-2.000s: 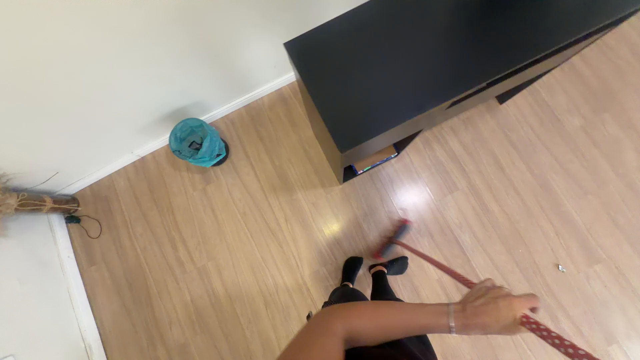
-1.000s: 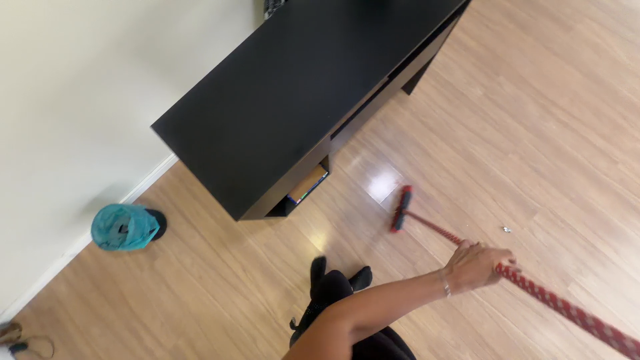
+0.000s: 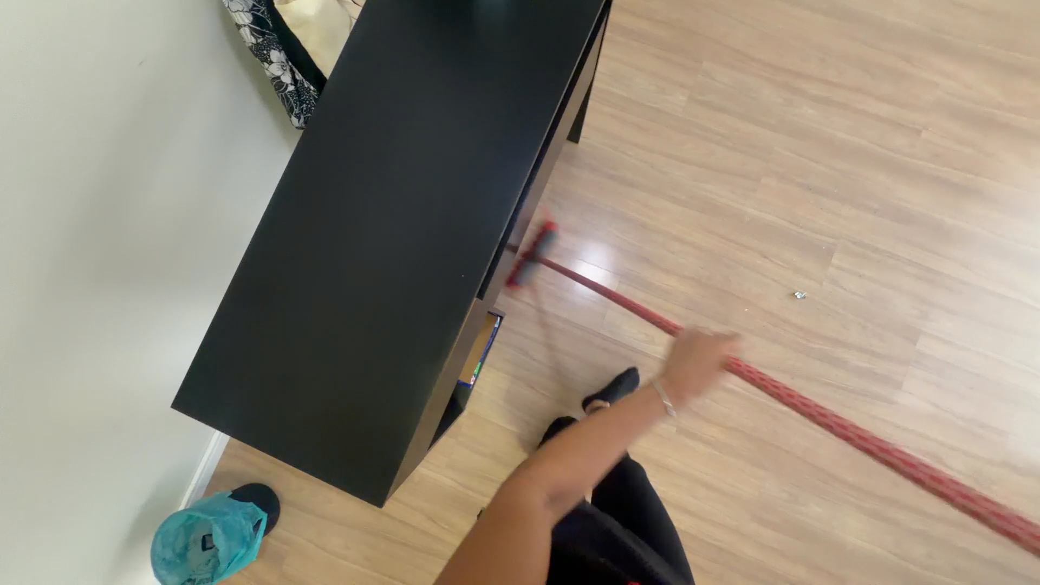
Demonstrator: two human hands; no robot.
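My left hand grips the red patterned handle of a broom partway along its length; hand and broom are slightly blurred. A thin bracelet circles the wrist. From the hand the handle slopes down to a red and grey broom head, which is on the floor close beside the front edge of the black desk. The handle's other end runs out of view at the lower right. My right hand is not in view.
Wood-look flooring bears a small shiny scrap to the right. A bin with a turquoise bag stands by the wall at the lower left. Floral fabric shows behind the desk. My feet, in dark footwear, are below the broom head.
The broom head was out on the floor near my feet and is now close against the desk's front. My left hand still grips the handle. The view has turned and shifted considerably.
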